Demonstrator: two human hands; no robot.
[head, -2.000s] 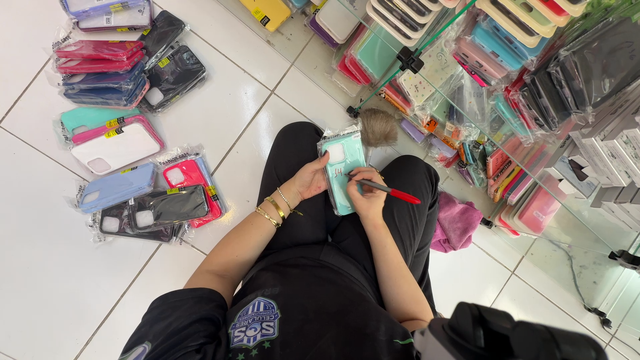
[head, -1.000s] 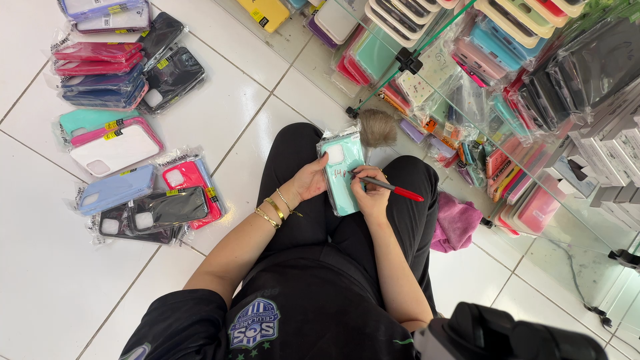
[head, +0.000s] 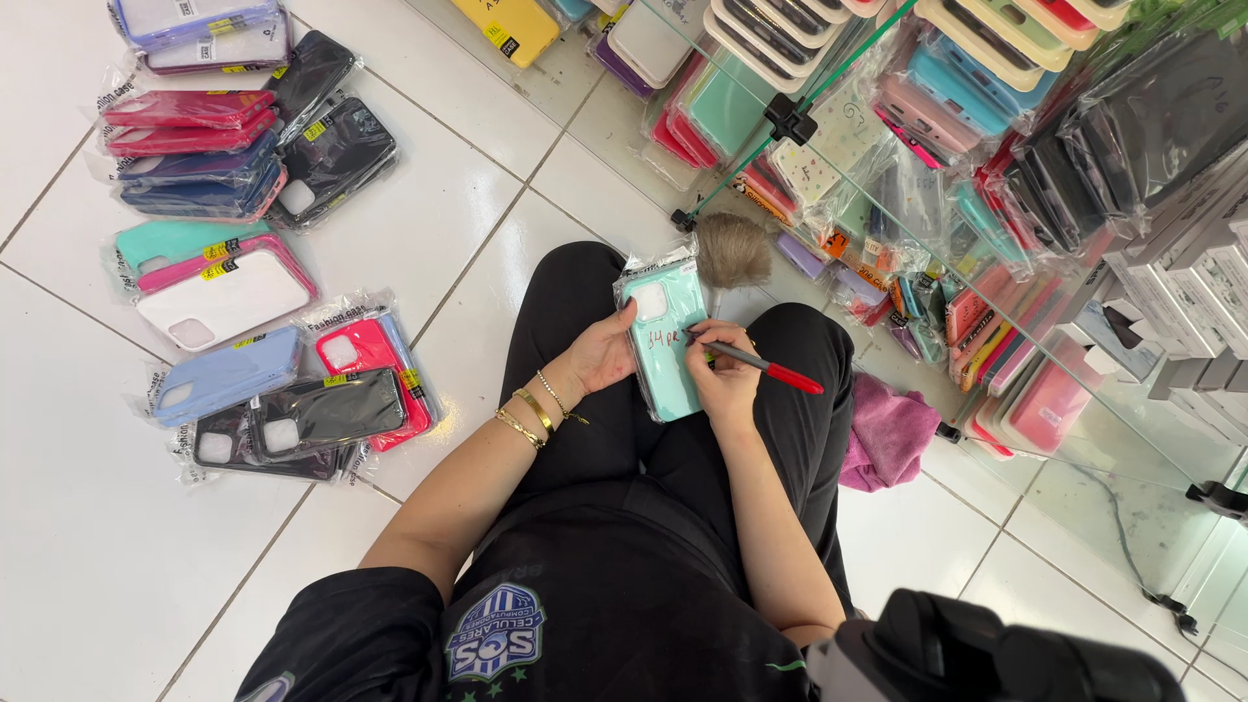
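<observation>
My left hand [head: 602,351] holds a teal phone case in a clear plastic sleeve [head: 668,380] by its left edge, above my lap. My right hand [head: 724,378] grips a dark marker with a red cap on its rear end [head: 792,378]; the tip meets the sleeve at the end of red handwriting. The sleeve's lower right part lies under my right hand. Bagged phone cases lie left of me on the floor: a white one [head: 229,302], a light blue one [head: 229,375], a glossy black one [head: 336,408] and several red, navy and black ones.
Glass shelving [head: 936,244] with black corner clips and many phone cases stands at the right. A furry brown object [head: 733,251] is just beyond my knees. A pink cloth [head: 882,434] lies beside my right leg. A blurred black object [head: 1004,653] fills the lower right corner.
Red writing on the teal case's sleeve has grown longer, and my right hand with the marker has shifted slightly. My left hand keeps the same hold, and the floor piles look unchanged.
</observation>
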